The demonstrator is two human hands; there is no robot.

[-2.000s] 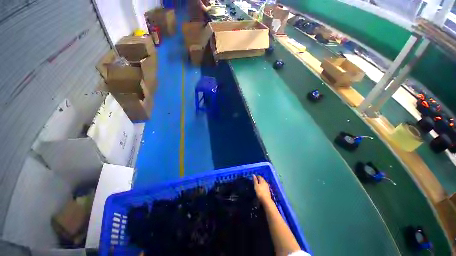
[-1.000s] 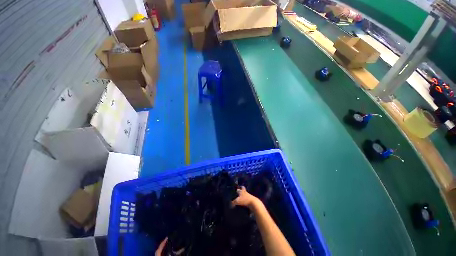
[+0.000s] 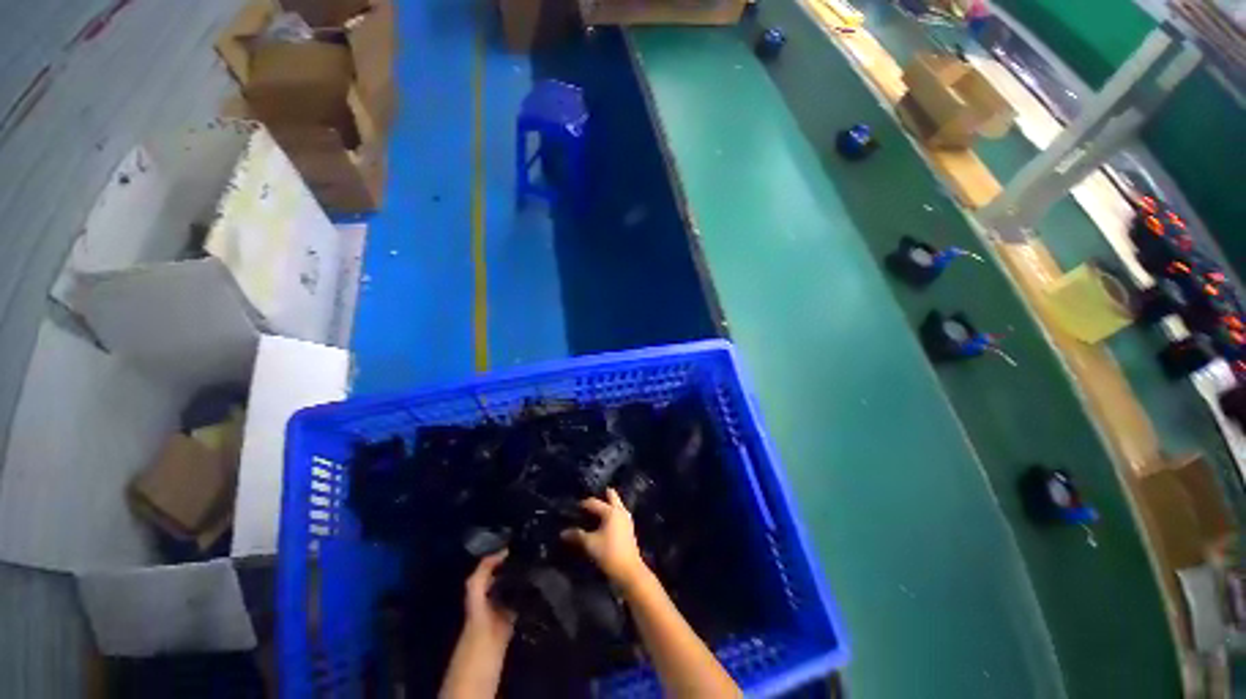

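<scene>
A blue plastic crate (image 3: 793,533) with slotted sides stands in front of me, filled with a heap of black plastic housings (image 3: 437,471). My left hand (image 3: 487,601) is in the heap at the crate's middle, its fingertips against dark parts. My right hand (image 3: 610,539) is just to the right of it, fingers bent over black housings. The dark parts blend together, so I cannot tell whether either hand grips one.
Motor subassemblies (image 3: 957,336) with blue pieces and wires stand spaced along the green belt (image 3: 875,219) on the right. A tape roll (image 3: 1089,303) and an open carton (image 3: 950,98) sit on the ledge. A blue stool (image 3: 552,123) stands ahead; white cartons (image 3: 280,246) are at left.
My left hand has come into fuller view in the crate. My right hand has shifted left and down from the crate's right rim into the heap. The view has tilted down.
</scene>
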